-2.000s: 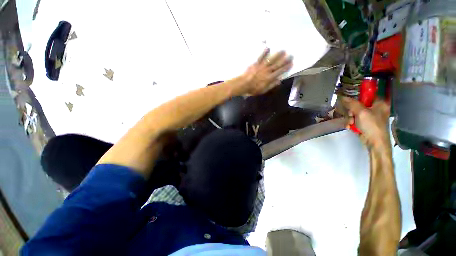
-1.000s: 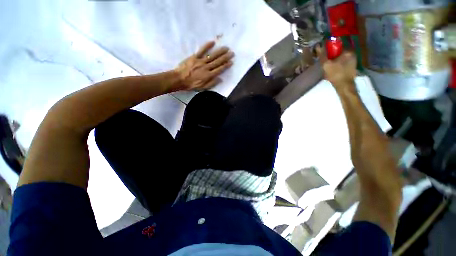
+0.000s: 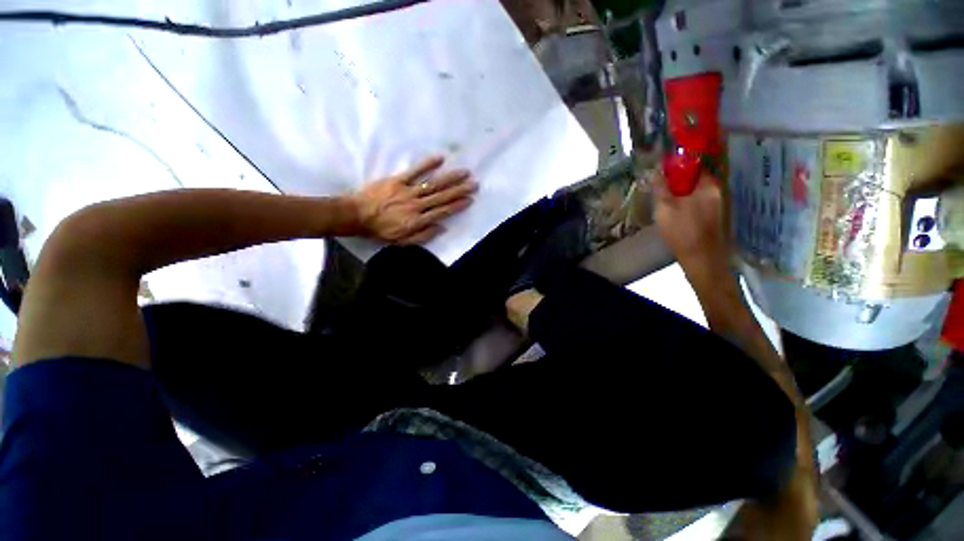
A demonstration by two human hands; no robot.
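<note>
My left hand (image 3: 421,201) lies flat with its fingers spread on the large white top sheet (image 3: 497,116), near its lower edge. It holds nothing and a ring shows on one finger. My right hand (image 3: 689,217) is closed around the red handle (image 3: 683,169) of the cutting machine. The big grey motor housing (image 3: 814,211) with labels and tan tape stands right of this hand. A red mounting plate (image 3: 693,110) sits above the handle. The machine's blade and foot cannot be made out.
A black cord (image 3: 243,29) crosses over the white sheets at the top. A long dark line divides the sheets at the left. My black-trousered legs (image 3: 634,391) cover the lower middle. A second white sheet (image 3: 677,294) shows partly behind them.
The white sheet's corner and my left hand appear lower in view. My legs have spread, one now reaching right across the lower sheet. The cord has come into view and the machine fills more of the right side.
</note>
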